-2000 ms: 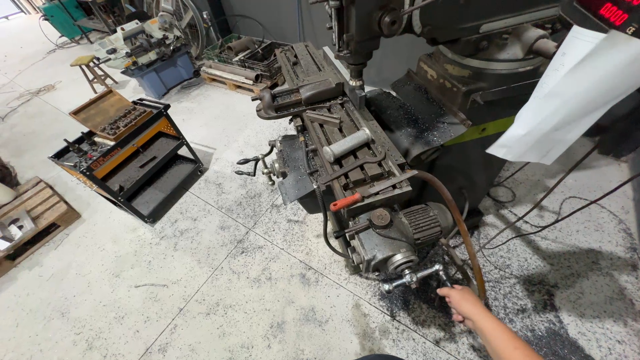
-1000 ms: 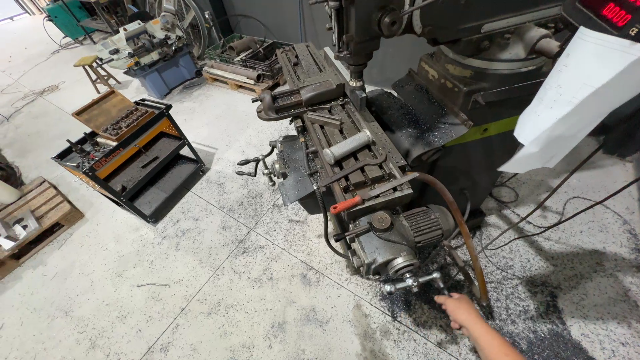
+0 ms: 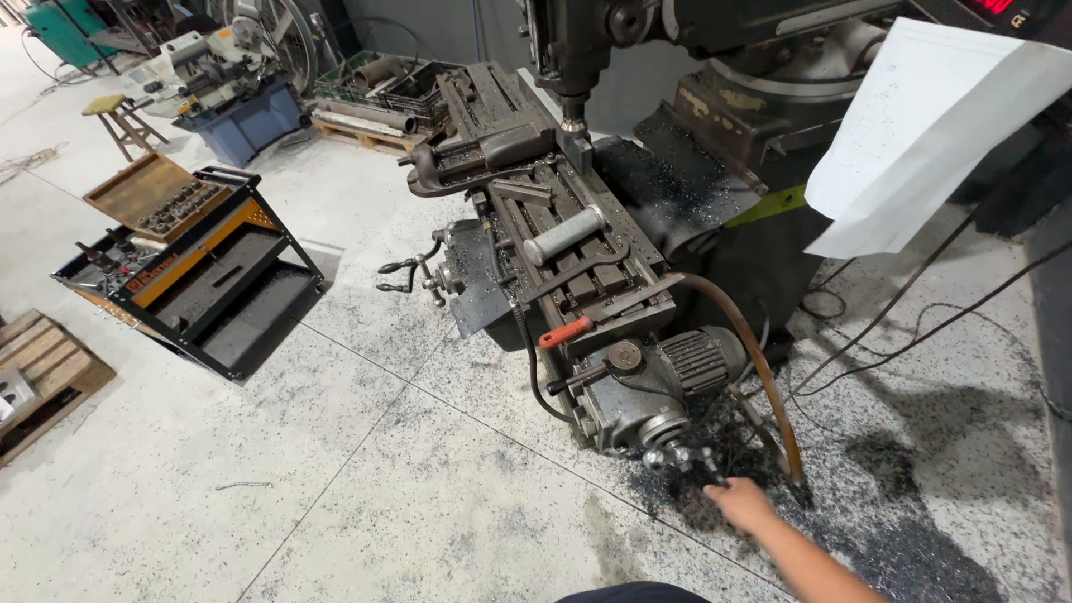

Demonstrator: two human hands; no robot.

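Observation:
My right hand (image 3: pixel 742 504) is closed on the grip of the crank handle (image 3: pixel 678 455) at the near end of a milling machine's table (image 3: pixel 578 226). Above the crank sit the table's gearbox and finned electric motor (image 3: pixel 699 358). A file with a red handle (image 3: pixel 566 332) lies across the table end. Farther up, a metal cylinder (image 3: pixel 565 235) and a curved wrench (image 3: pixel 578 272) rest on the T-slots. The machine vise (image 3: pixel 494 155) is clamped beyond them, near the spindle (image 3: pixel 573 113). My left hand is out of view.
A black and orange tool cart (image 3: pixel 243 293) holds a wooden collet box (image 3: pixel 180 209). Metal chips cover the floor around the machine. A brown hose (image 3: pixel 758 347) and cables run down at the right. A paper sheet (image 3: pixel 913 126) hangs at upper right. Wooden pallets stand at left and behind.
My right hand has stayed at the crank, and the crank's grip has shifted slightly with it. The table's other items look unmoved.

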